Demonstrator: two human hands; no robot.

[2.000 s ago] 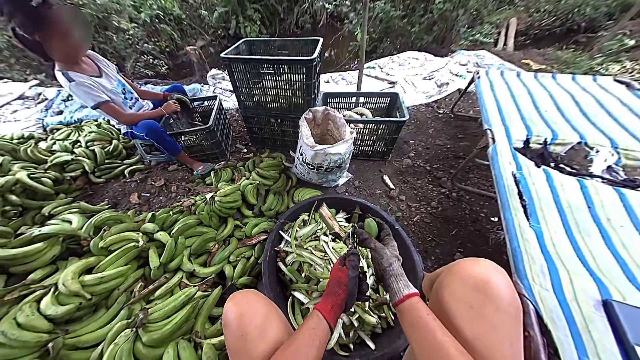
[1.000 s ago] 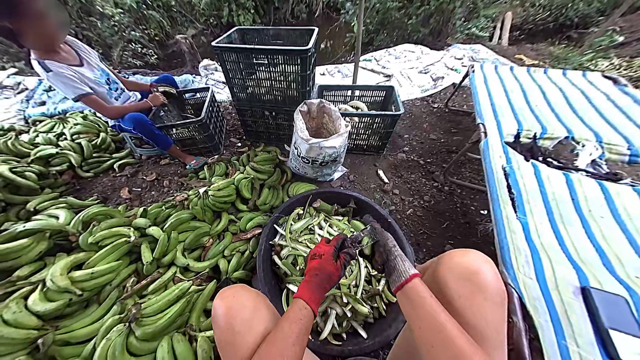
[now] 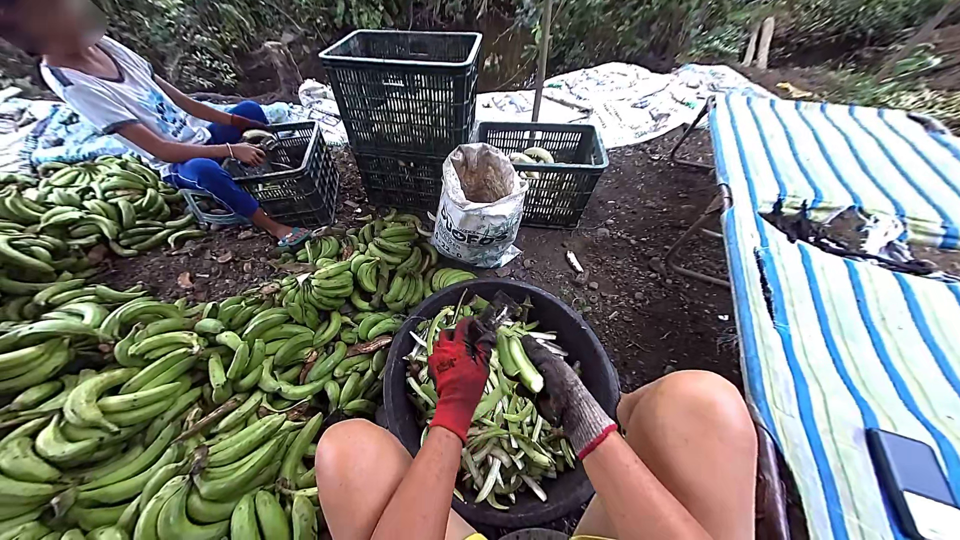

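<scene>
My left hand (image 3: 459,369), in a red and black glove, is closed around a dark tool (image 3: 501,309), whose exact kind cannot be told, over a round black tub. My right hand (image 3: 561,390), in a dark grey knit glove with a red cuff edge, grips a partly peeled green plantain or banana (image 3: 521,360) between the two hands. Long strips of green and white peel (image 3: 499,457) lie in the black tub (image 3: 600,352), which stands between my knees.
Green banana bunches (image 3: 150,405) cover the ground at left. A white sack (image 3: 480,214), stacked crates (image 3: 405,97) and another crate (image 3: 566,180) stand ahead. A person (image 3: 150,112) sits by a crate (image 3: 322,180). Right is a striped sheet-covered surface (image 3: 840,345) with a phone-like device (image 3: 911,472).
Both hands have shifted over the tub, and a partly peeled fruit now shows between them. The seated person's hands have moved at their crate.
</scene>
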